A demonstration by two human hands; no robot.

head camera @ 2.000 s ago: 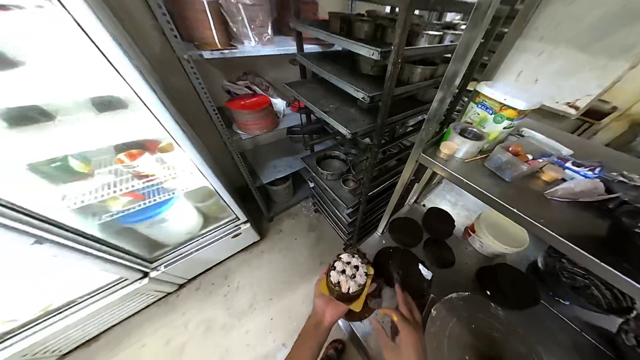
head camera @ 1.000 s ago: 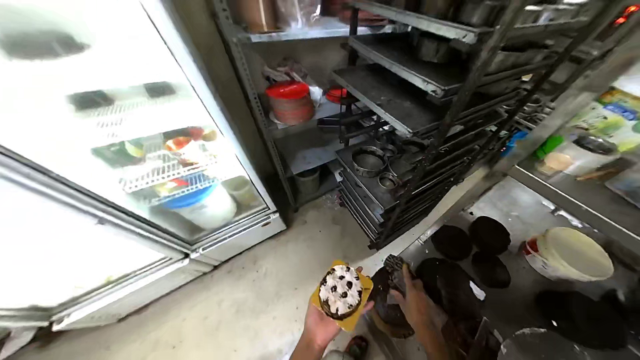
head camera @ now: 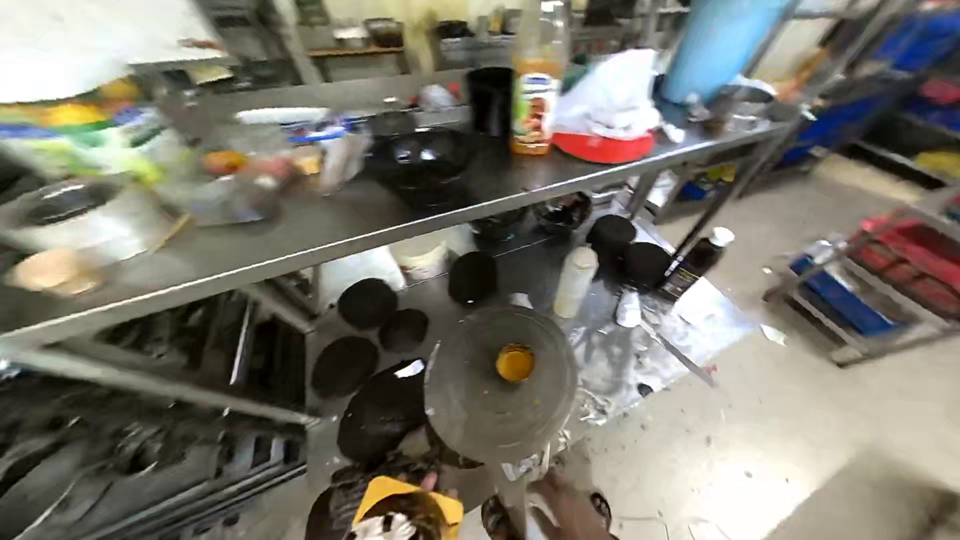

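Note:
At the bottom edge, a small chocolate cake [head camera: 397, 516] with white cream on top sits on a yellow cake board [head camera: 452, 510], cut off by the frame. A fingertip of my left hand [head camera: 429, 481] shows at the board's edge; the rest of that hand is hidden. My right hand [head camera: 566, 510], blurred and partly cut off, is low in view to the right of the cake. Whether it grips anything is unclear. Above the hands stands a round grey turntable [head camera: 499, 420] with a small round orange-yellow piece [head camera: 515, 363] on it.
Dark round cake layers [head camera: 367, 303] lie left of the turntable. A pale squeeze bottle [head camera: 576, 283] and a dark bottle [head camera: 694, 266] stand beyond it. A metal shelf [head camera: 420, 225] above holds a syrup bottle [head camera: 534, 105] and bowls. Racks flank both sides.
The view has swung far to the right, so the glass-door refrigerator is out of sight. The cake remains with my left hand, now at the bottom edge.

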